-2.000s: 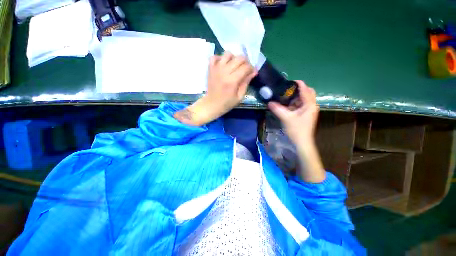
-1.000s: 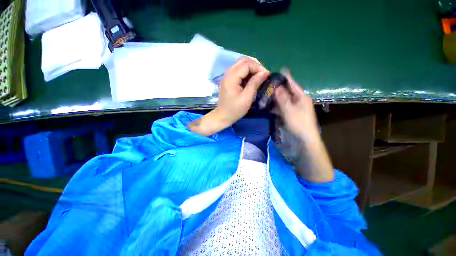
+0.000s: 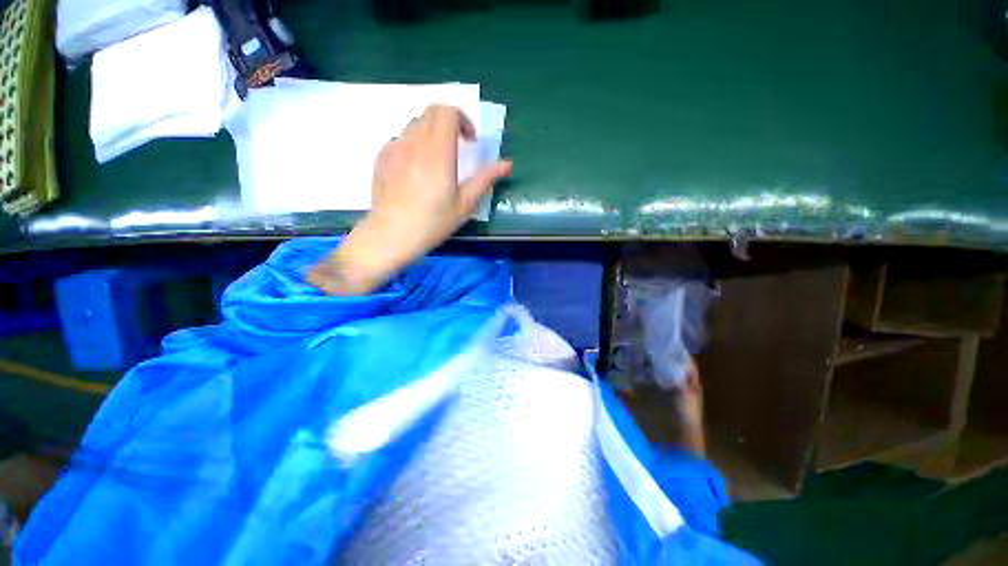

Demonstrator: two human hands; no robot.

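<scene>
My left hand (image 3: pixel 426 177) rests on the stack of white wrapping sheets (image 3: pixel 310 144) at the bench edge, thumb and fingers apart. One sheet sticks out to the right beneath it. My right hand (image 3: pixel 690 400) is down inside the brown carton (image 3: pixel 774 332) below the bench edge, small and blurred. Its fingers are at the lower end of a whitish wrapped unit (image 3: pixel 668 337) and seem to grip it. Other bundles around it are too blurred to tell apart.
A black product unit (image 3: pixel 256 50) lies behind the sheets. White sheet piles (image 3: pixel 155 83) and a yellow-green stack (image 3: pixel 28 111) are at left. Dark items cross the bench's far edge. Brown compartments (image 3: pixel 895 387) stand right of the carton. A blue stool (image 3: pixel 94 315) is under the bench.
The black unit between my hands has left the bench edge. My right hand has gone down into the carton with a whitish bundle. My left hand has moved left onto the sheets.
</scene>
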